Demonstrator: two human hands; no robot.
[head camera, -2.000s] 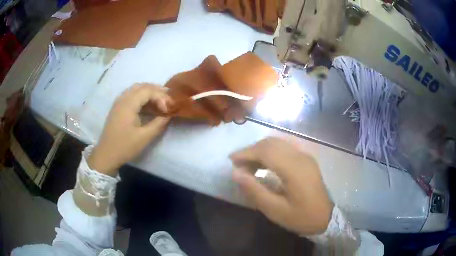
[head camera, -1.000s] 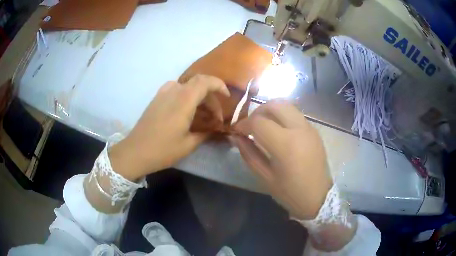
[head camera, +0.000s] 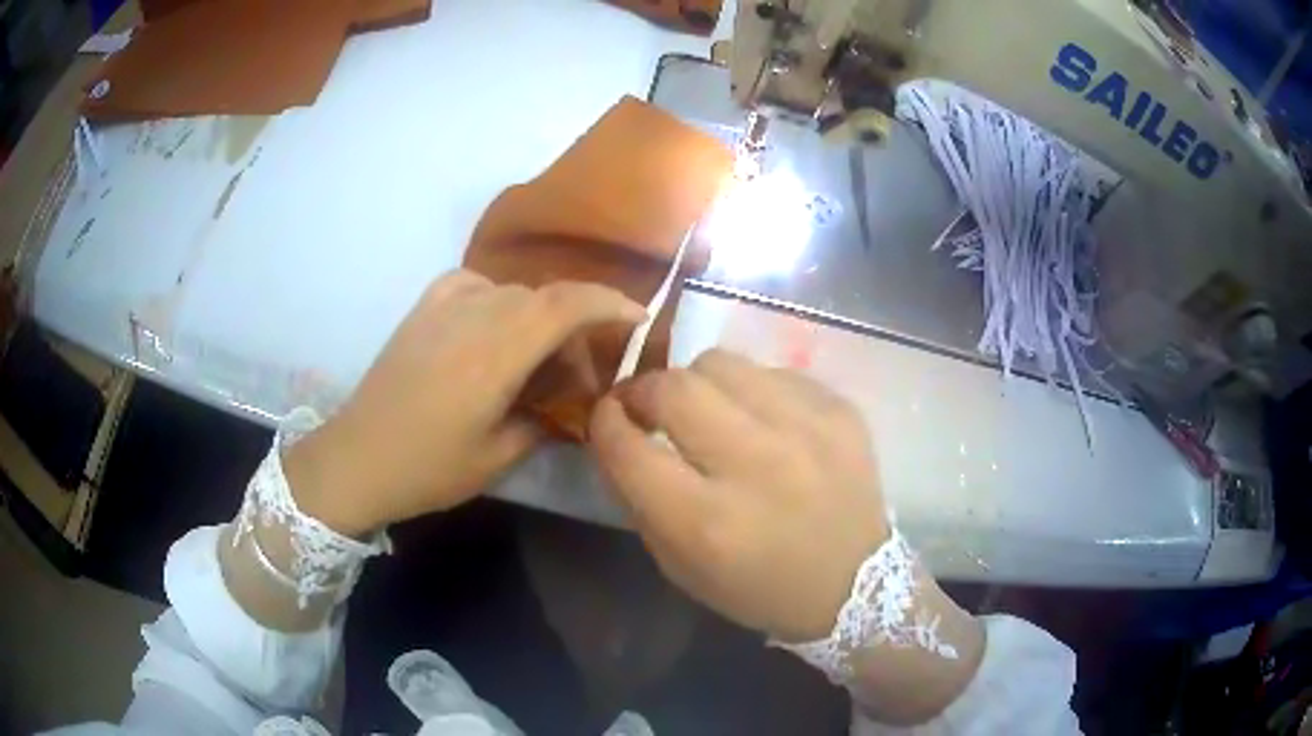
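Observation:
A rust-brown fabric panel (head camera: 597, 187) lies on the white table, its right corner at the presser foot and needle (head camera: 751, 137) in bright glare. A narrow white tape (head camera: 655, 319) runs from near the needle down along the panel's right edge to my fingers. My left hand (head camera: 461, 388) holds the panel's near part, partly folded under the fingers. My right hand (head camera: 748, 489) pinches the near end of the tape and the fabric edge beside my left fingertips. The fingertips hide the exact grip.
The cream machine head (head camera: 1122, 101) lettered SAILEO stands at upper right. A bundle of white tapes (head camera: 1014, 230) lies right of the needle. Flat brown panels (head camera: 216, 58) lie upper left, with loose white strips (head camera: 87, 151) below. More brown pieces (head camera: 688, 12) show at the top edge.
My right hand has come from the empty table front to the fabric and tape. The crumpled panel now lies flatter, and the tape has swung from crosswise to running towards me.

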